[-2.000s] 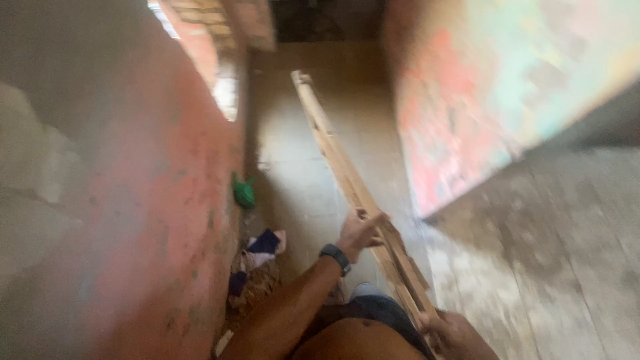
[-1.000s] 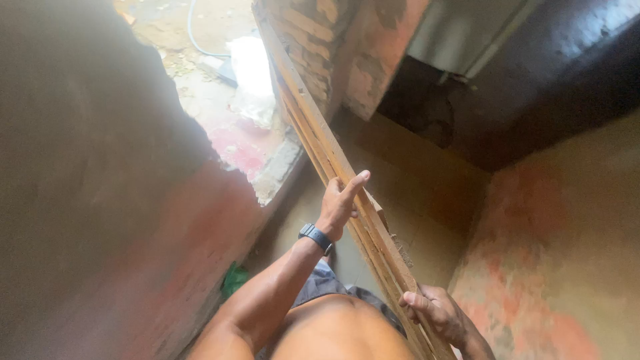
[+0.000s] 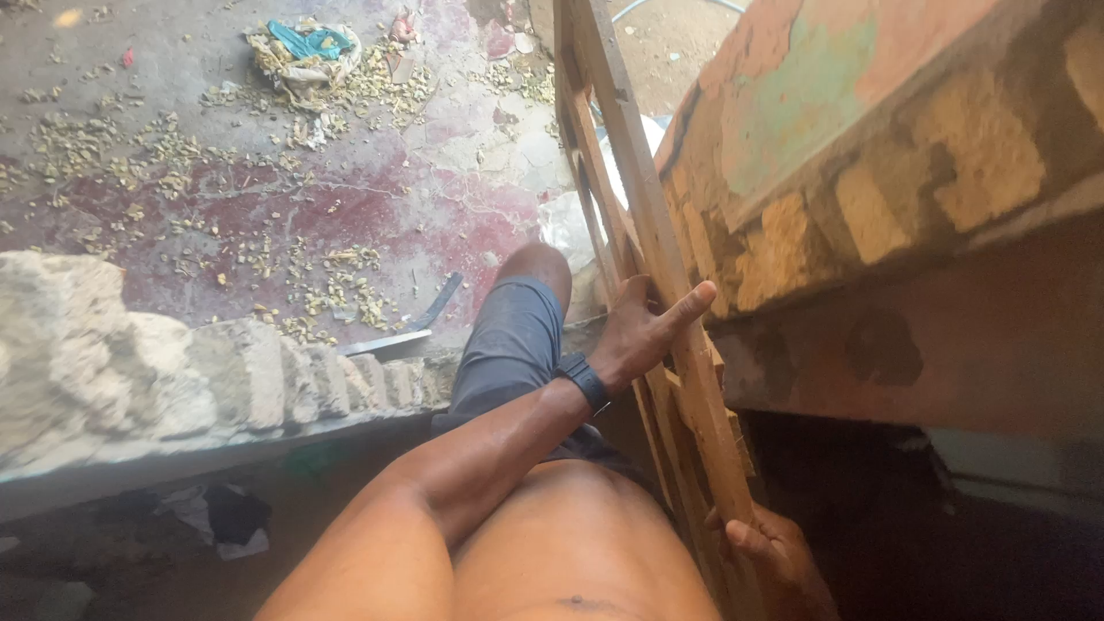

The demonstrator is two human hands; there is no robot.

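Observation:
A long bundle of wooden boards [image 3: 653,207], with gaps between the pieces, runs from the top of the view down to the lower right. My left hand [image 3: 649,332], with a dark watch [image 3: 585,382] on its wrist, grips the boards near their middle, thumb over the front board. Lower down, my right hand [image 3: 768,552] is closed around the same boards near my right side; part of its fingers is hidden behind the wood. The lower end of the boards is out of view.
Broken brick wall edges stand at left [image 3: 250,371] and right [image 3: 862,207]. My bent knee is in the gap between them. Beyond lies a stained floor [image 3: 345,198] with scattered debris, a blue cloth [image 3: 310,40] and a long flat blade-like piece [image 3: 385,341]. Cloths [image 3: 226,517] lie at lower left.
I have moved from the passage into the broken wall opening, and the boards' far end now reaches past it. Both hands still hold the boards. The view has swung strongly.

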